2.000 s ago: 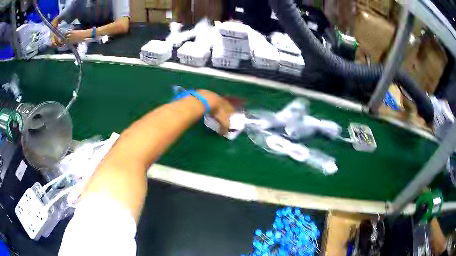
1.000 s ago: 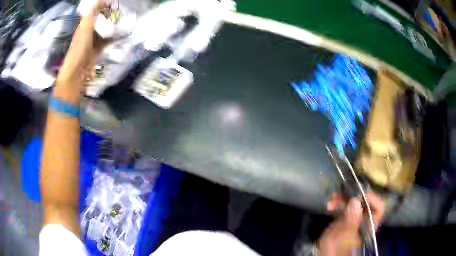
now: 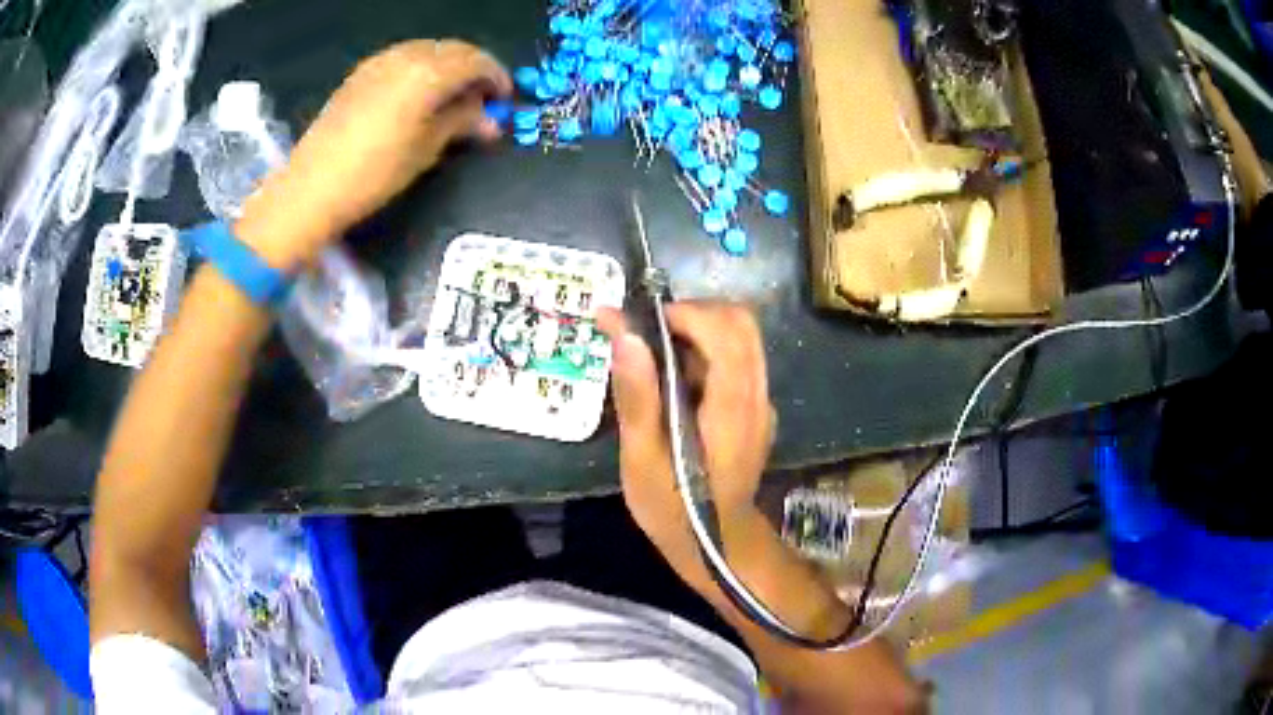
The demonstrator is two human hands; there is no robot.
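Observation:
A white socket housing (image 3: pixel 524 338) lies open side up on the black bench, with a green circuit board, wires and metal contacts inside. My right hand (image 3: pixel 694 398) is beside its right edge and holds a soldering iron (image 3: pixel 667 349), tip pointing up and away. My left hand (image 3: pixel 419 112), with a blue wristband, is at the left edge of the pile of blue disc components (image 3: pixel 677 70). Its fingertips are closed on a blue disc (image 3: pixel 499 112).
A second open housing (image 3: pixel 130 293) and bagged white cords (image 3: pixel 168 91) lie at the left. A cardboard tray (image 3: pixel 873 126) with cream handles (image 3: pixel 907 192) is right of the pile. A dark soldering station (image 3: pixel 1138 182) stands beyond it. Blue bins show below the bench.
The view has shifted. My left hand has gone from the housings at the left to the blue pile. An open housing now lies in front of me, and the iron is beside it.

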